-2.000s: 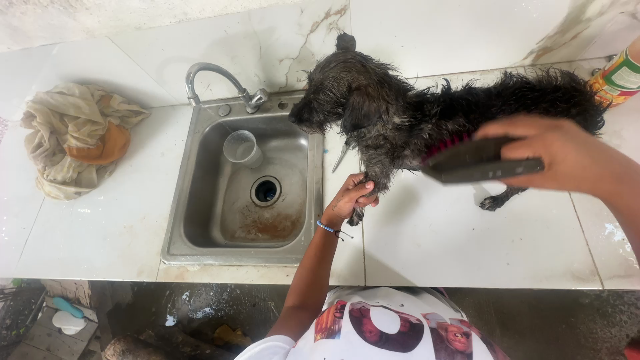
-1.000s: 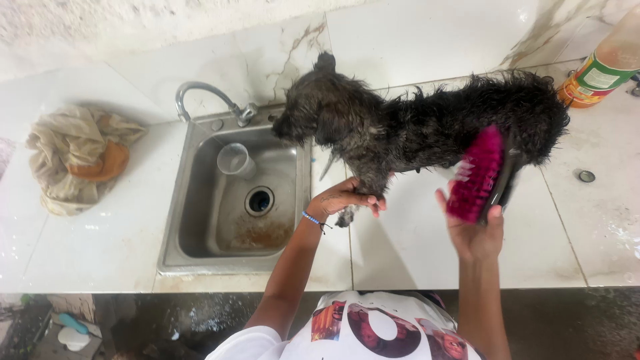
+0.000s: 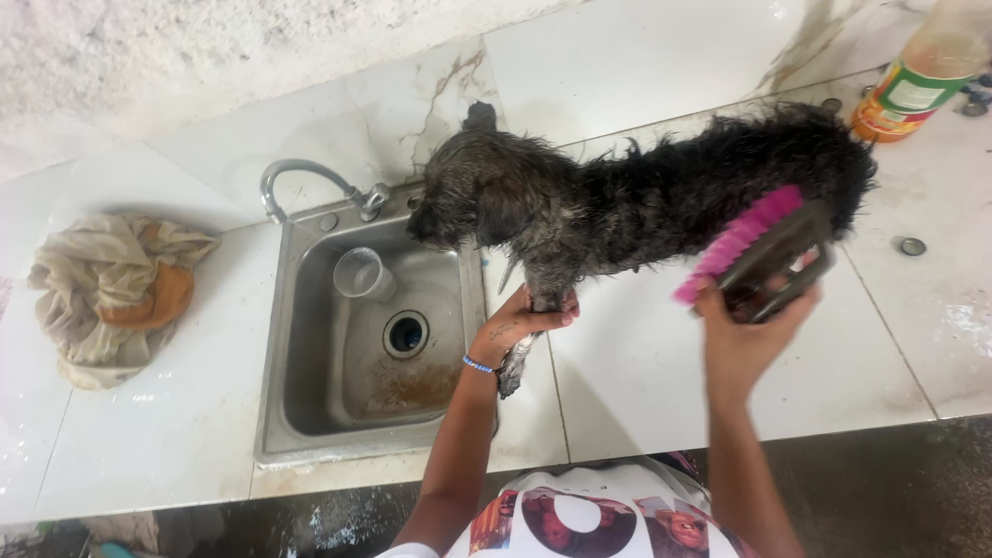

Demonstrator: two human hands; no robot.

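A wet, dark-haired dog stands on the white tiled counter, its head over the right edge of the steel sink. My left hand, with a blue beaded bracelet at the wrist, grips one of its front legs. In my right hand is a scrub brush with pink bristles and a dark handle; the bristles face the dog's flank near its hind end. Whether they touch the coat, I cannot tell.
The steel sink holds a clear plastic cup beneath the curved faucet. A crumpled beige cloth lies left. An orange-filled plastic bottle and a small metal cap are at the right.
My right hand has swung from above the dog's side to lower beside its flank, and the brush has turned so that its pink bristles show. My left hand stays on the front leg.
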